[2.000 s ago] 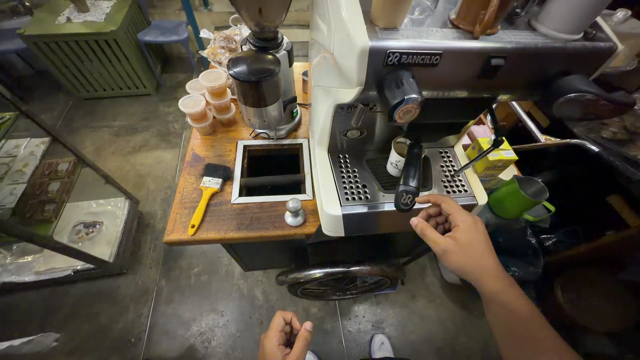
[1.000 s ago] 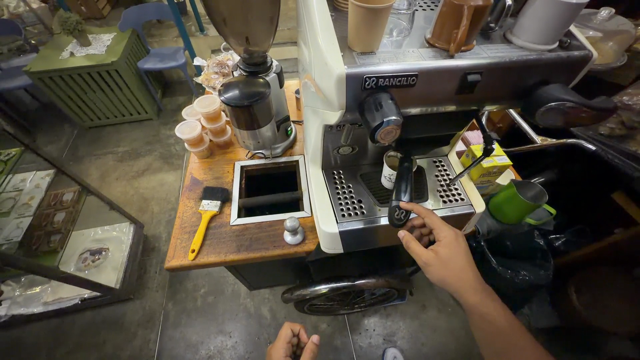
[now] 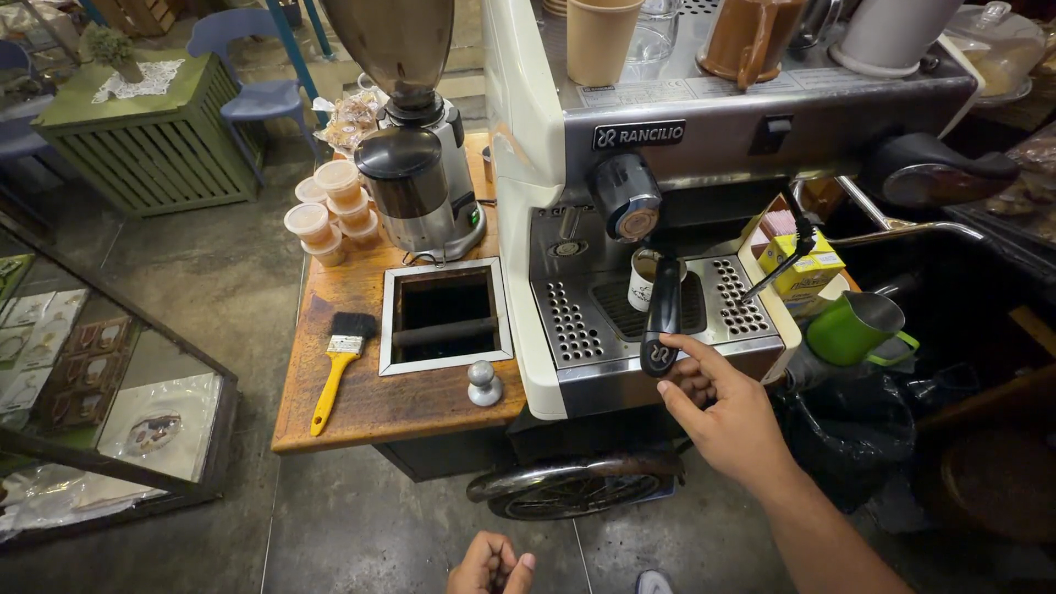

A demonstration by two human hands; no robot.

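With fingertips on the end of the portafilter's black handle (image 3: 662, 330), my right hand (image 3: 718, 404) is in front of the Rancilio espresso machine (image 3: 577, 346). The handle points toward me below the group head (image 3: 629, 202). A paper cup (image 3: 643, 285) stands on the drip tray (image 3: 691, 309), partly hidden by the handle. My left hand (image 3: 492, 565), fingers curled, hangs low at the bottom edge, and nothing shows in it. Left of the machine are a metal tamper (image 3: 484, 384), a knock-box opening (image 3: 445, 318) and a yellow-handled brush (image 3: 337, 371) on the wooden counter (image 3: 305, 404).
A coffee grinder (image 3: 412, 181) and stacked lidded tubs (image 3: 338, 206) stand at the counter's back. Right of the machine are a steam wand (image 3: 775, 272), a yellow carton (image 3: 800, 268) and a green milk pitcher (image 3: 858, 328). A spoked wheel (image 3: 577, 487) sits below.
My right hand's fingers, just right of the portafilter handle's end two seconds ago, now touch it. The left hand remains low and curled. The view has moved closer to the machine.
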